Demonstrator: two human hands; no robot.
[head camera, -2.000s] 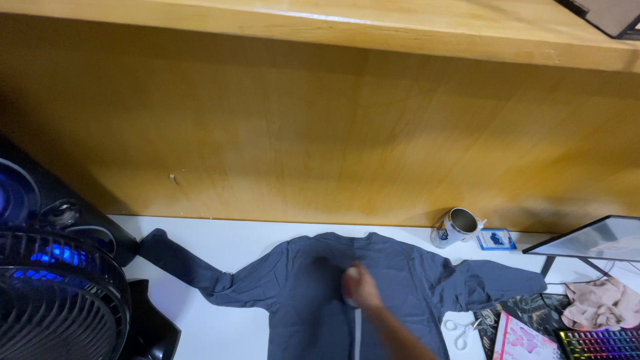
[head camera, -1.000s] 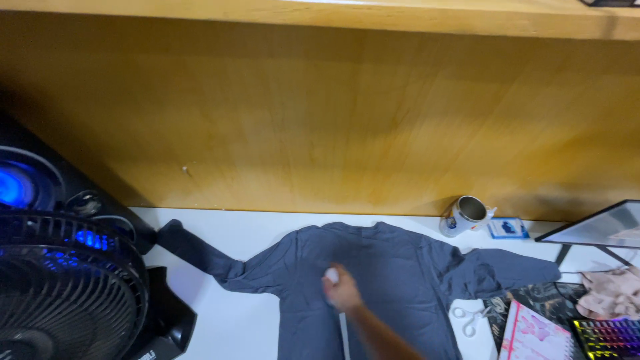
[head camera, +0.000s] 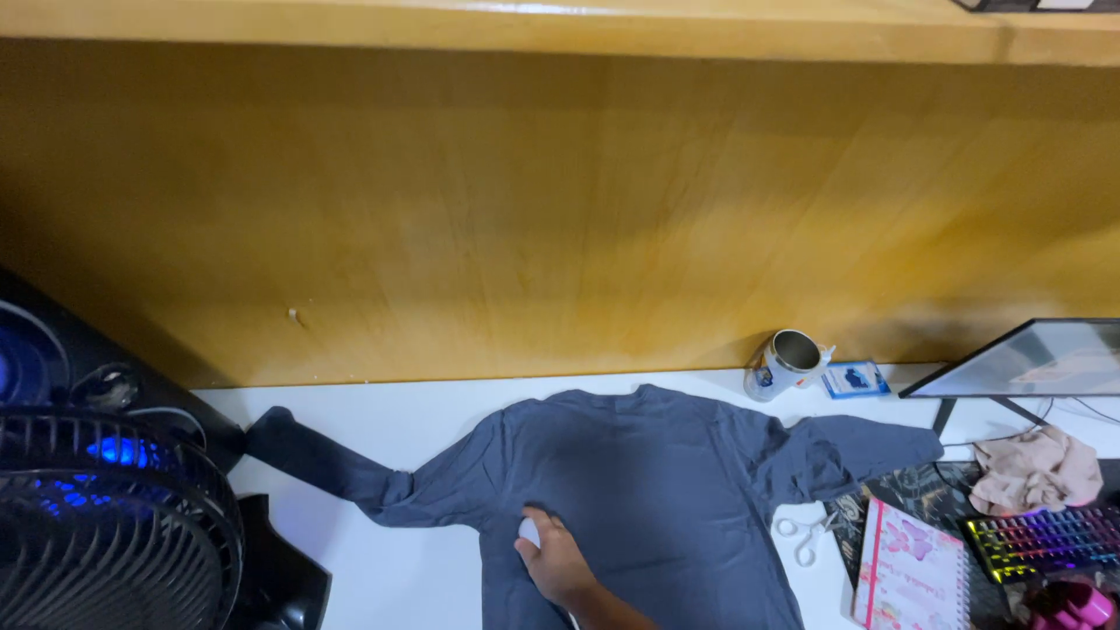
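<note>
A dark grey long-sleeved shirt (head camera: 656, 490) lies spread on the white desk (head camera: 394, 577), its sleeves stretched out to both sides and its lower part cut off by the frame. Over the left part of its body, my right hand (head camera: 556, 556) grips a small white rounded object (head camera: 529, 532), mostly covered by the fingers; what it is cannot be told. A thin pale strip shows beneath the wrist. My left hand is out of view.
At left stand a black fan (head camera: 114, 525) and a large speaker (head camera: 105, 385). To the right are a metal mug (head camera: 774, 367), white scissors (head camera: 805, 536), a spiral notebook (head camera: 914, 569), a crumpled cloth (head camera: 1037, 472), a lit keyboard (head camera: 1041, 538) and a monitor (head camera: 1032, 359). A wooden panel (head camera: 560, 219) rises behind.
My right hand has moved from the middle of the shirt, near the chest, down and left across it, with the white object still in its grip. The shirt lies as before.
</note>
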